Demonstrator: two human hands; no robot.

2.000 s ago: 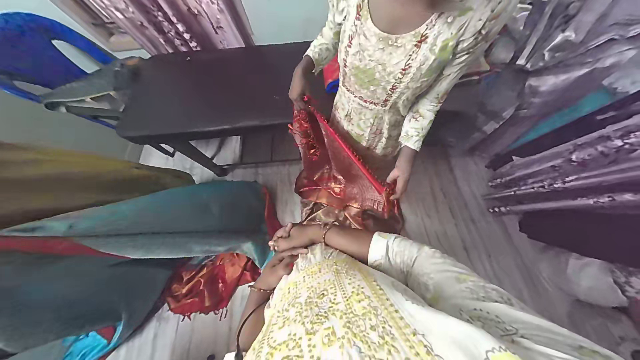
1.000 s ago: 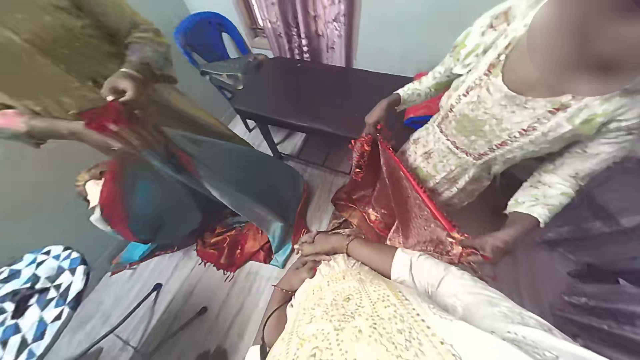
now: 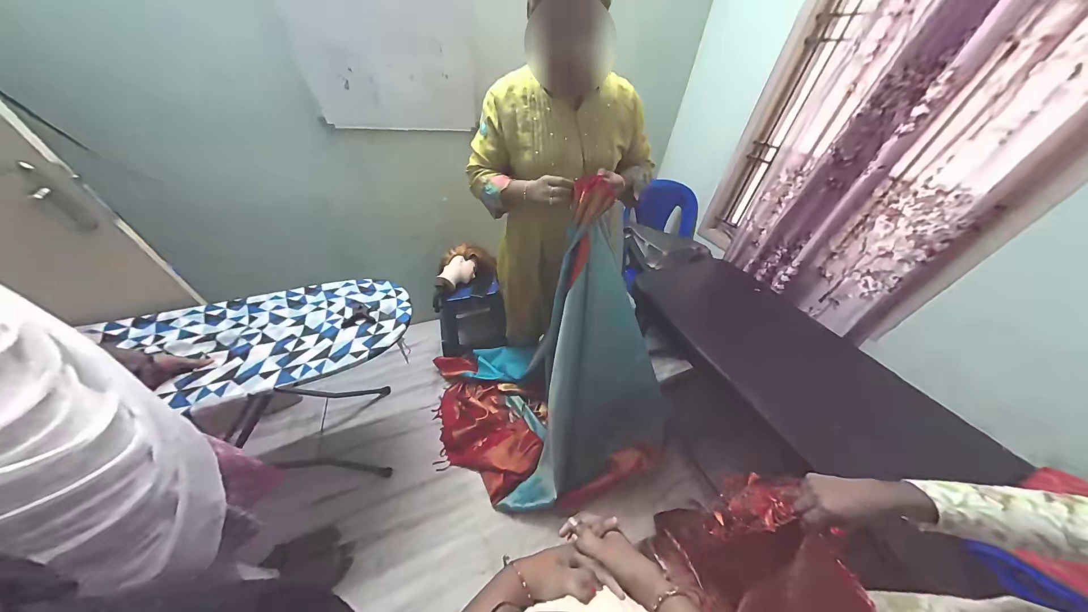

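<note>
At the bottom of the head view, my left hand (image 3: 551, 571) and my right hand (image 3: 614, 552) are folded together in front of my body, with no object seen in them. Both wrists carry thin bracelets. Just right of my hands hangs a red silky cloth (image 3: 748, 565) with a fringed edge, gripped by a person in a pale patterned sleeve. Farther ahead, a person in yellow holds a gathered teal cloth with red borders (image 3: 599, 374) at waist height. Its lower part spreads on the floor, with an orange-red fringed part in folds.
An ironing board (image 3: 289, 340) with a geometric cover stands at left, near a person in white (image 3: 102, 459) whose hand rests on it. A dark bench (image 3: 816, 365) runs along the right. Behind are a blue plastic chair (image 3: 667, 204) and a mannequin head (image 3: 459, 268) on a stool.
The view has swung left, bringing in the ironing board and the person in white. My hands stay folded together. The person at right still holds the red cloth.
</note>
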